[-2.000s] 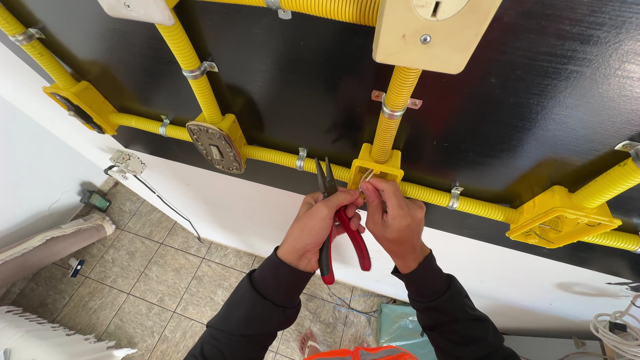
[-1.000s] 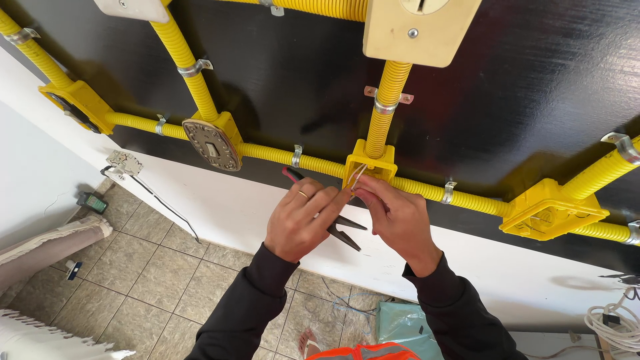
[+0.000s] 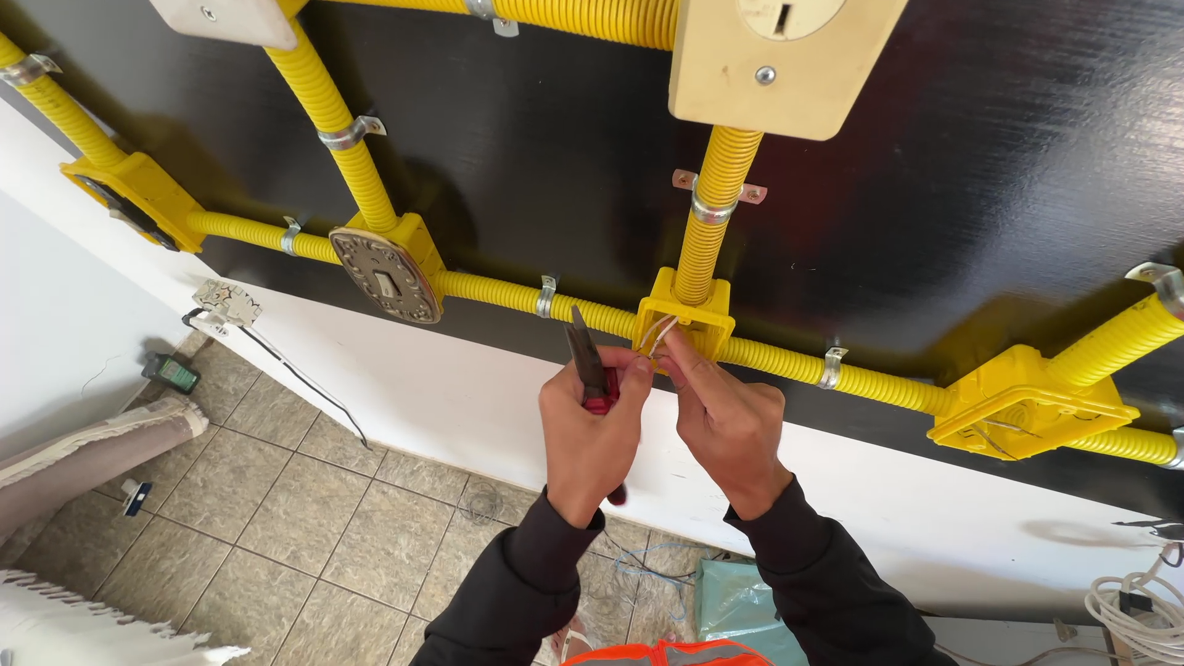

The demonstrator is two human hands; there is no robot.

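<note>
Just below a yellow electrical box (image 3: 685, 313) on the black panel, both of my hands meet at the thin wires (image 3: 659, 335) that come out of it. My left hand (image 3: 592, 425) holds the red-handled long-nose pliers (image 3: 586, 356) in its palm, their dark jaws pointing up and away from the wires, while its thumb and forefinger pinch near the wire ends. My right hand (image 3: 731, 416) has its forefinger along the wires and its fingertips on them. The wire tips are partly hidden by the fingers.
Yellow corrugated conduit (image 3: 509, 293) held by metal clamps joins the boxes. An ornate switch plate (image 3: 386, 276) is at left, an open yellow box (image 3: 1031, 402) with wire ends at right, and a cream socket plate (image 3: 786, 69) above. Coiled cable (image 3: 1133, 610) lies lower right.
The pliers have turned in my left hand: their jaws pointed down to the right one second ago and now point up. Both hands remain at the wires by the box.
</note>
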